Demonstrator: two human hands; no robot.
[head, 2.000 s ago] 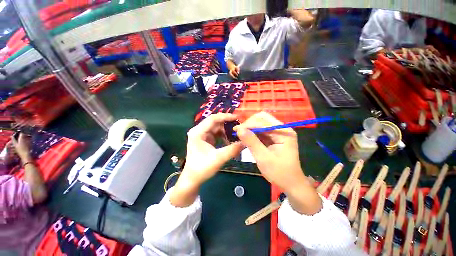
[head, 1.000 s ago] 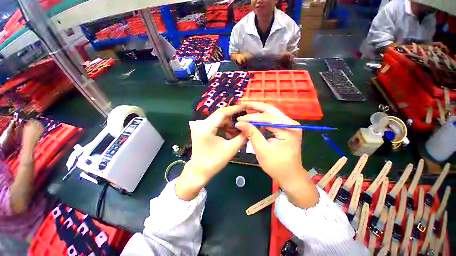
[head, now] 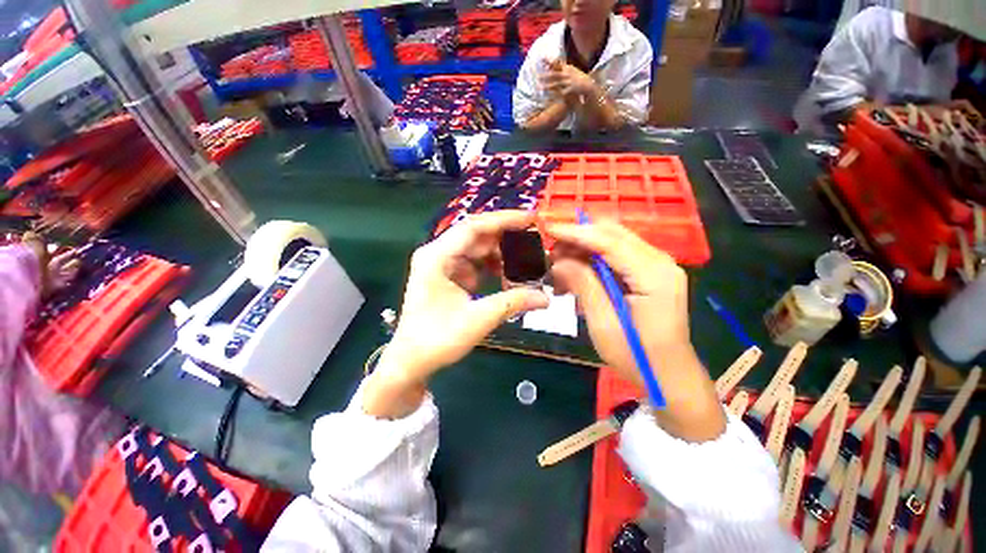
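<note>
A small dark watch case [head: 523, 257] with a squarish face is held up in front of me, its face towards the camera. My left hand [head: 445, 297] grips it by the edges between thumb and fingers. My right hand [head: 633, 297] is just right of the case, with a thin bright blue tool [head: 624, 313] lying across its fingers, slanting from upper left to lower right. The right fingertips are close to the case's right edge; I cannot tell whether they touch it. No strap is clearly visible on the case.
Beige-strap watches [head: 827, 448] fill the red tray at right. A half-filled red tray [head: 622, 194] is beyond my hands. A white tape dispenser [head: 283, 329] stands left, a bottle [head: 802, 314] right. A clear disc [head: 527, 392] lies below my hands. People in white sit across the bench.
The blue tool has swung from nearly level to a steep slant. The right hand has turned and shifted right, and the dark case face now shows. The person opposite has raised their hands together.
</note>
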